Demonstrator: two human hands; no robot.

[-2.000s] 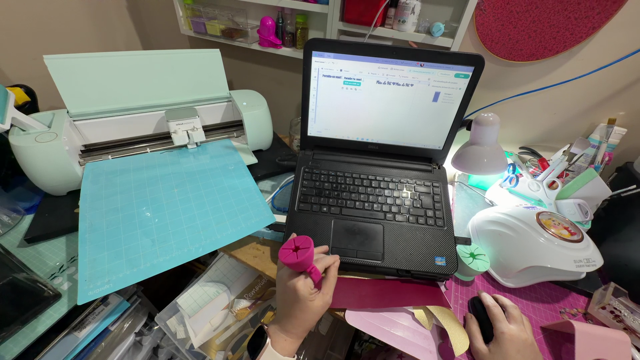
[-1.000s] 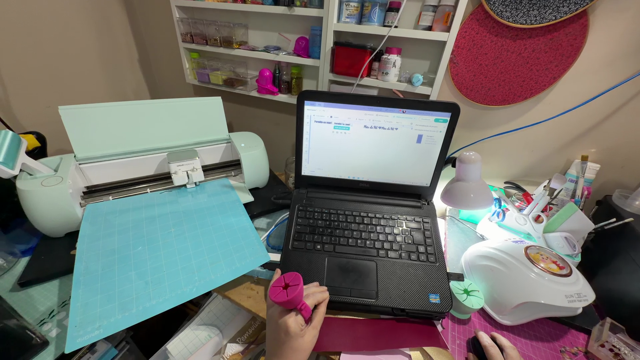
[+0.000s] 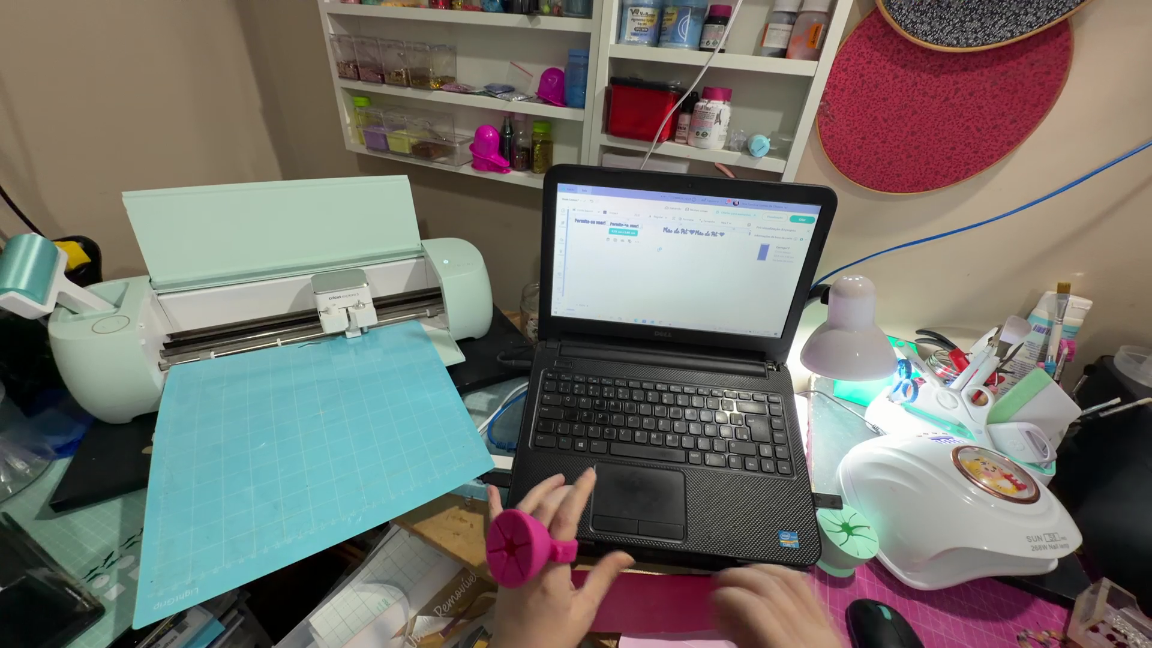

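Observation:
My left hand (image 3: pixel 553 576) is at the front left corner of the laptop (image 3: pixel 666 432), its fingers spread by the touchpad. A magenta slotted ring cup (image 3: pixel 519 547) is worn on that hand. My right hand (image 3: pixel 772 605), blurred, is in front of the laptop's front right edge, to the left of the black mouse (image 3: pixel 882 624); whether it holds anything is unclear. A strip of magenta sheet (image 3: pixel 652 601) lies between the hands. On the left, the mint cutting machine (image 3: pixel 346 306) has a blue gridded cutting mat (image 3: pixel 315 459) at its front.
Right of the laptop are a mint slotted cup (image 3: pixel 846 533), a white nail lamp (image 3: pixel 958 508), a small desk lamp (image 3: pixel 850 333) and a tool holder (image 3: pixel 954 405). Shelves (image 3: pixel 468 94) hang behind. A small clear box (image 3: pixel 1111 621) stands at the lower right.
My right hand has left the mouse and moved left, in front of the laptop. My left hand's fingers have spread beside the touchpad. The view has tilted up since the first frame.

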